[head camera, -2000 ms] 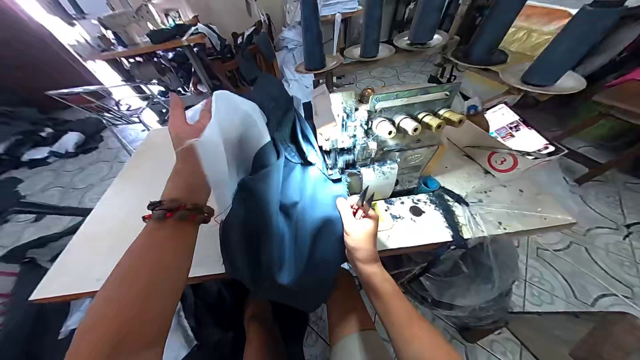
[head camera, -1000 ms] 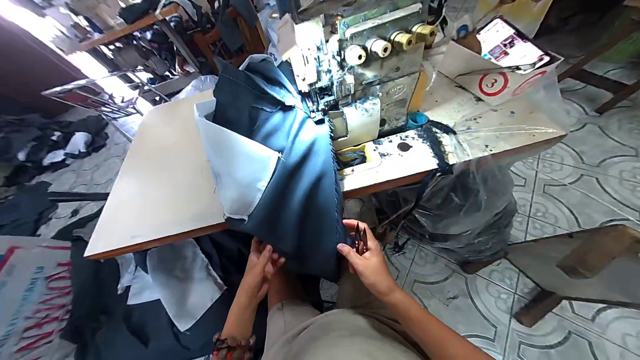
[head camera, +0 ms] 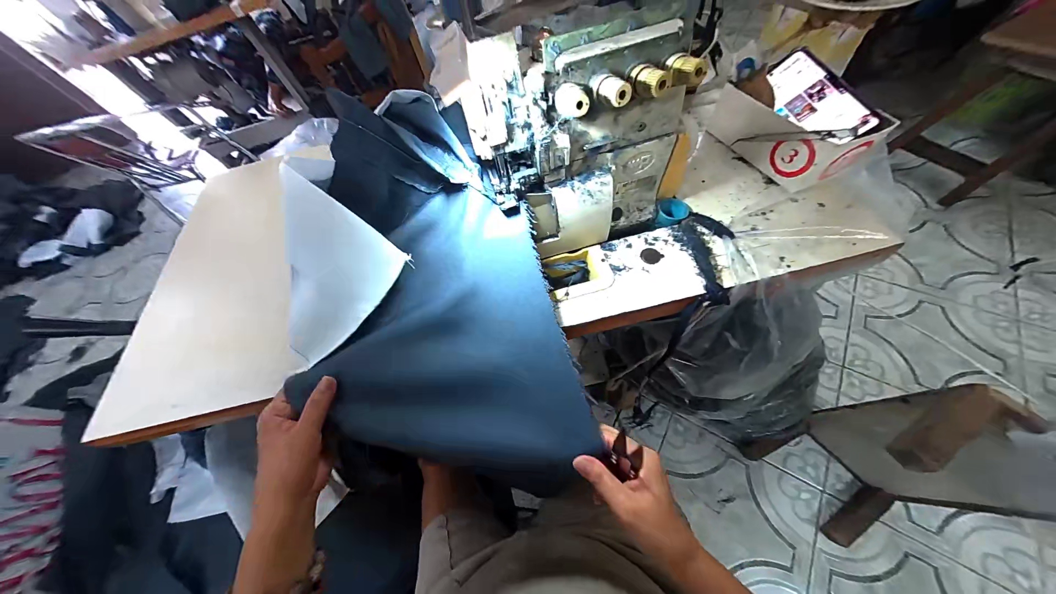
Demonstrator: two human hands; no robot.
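Dark blue fabric stretches from the needle area of an overlock sewing machine over the table's front edge, its right edge bearing overlock stitches. My left hand grips the fabric's lower left corner between thumb and fingers. At the lower right corner, my right hand pinches the cloth and also holds small dark thread snips in its palm. A white fabric piece with a pointed corner lies against the blue cloth on the left. Under the presser foot, the cloth is partly hidden.
The white tabletop extends left of the machine. On the right, a phone rests in a carton. A plastic bag hangs below the table edge. A wooden stool stands at lower right, and dark cloth lies at lower left.
My left hand has come down from the raised white fabric to the blue cloth's lower left corner. My right hand has moved from beside the machine to the lower right corner. The blue cloth is spread flatter.
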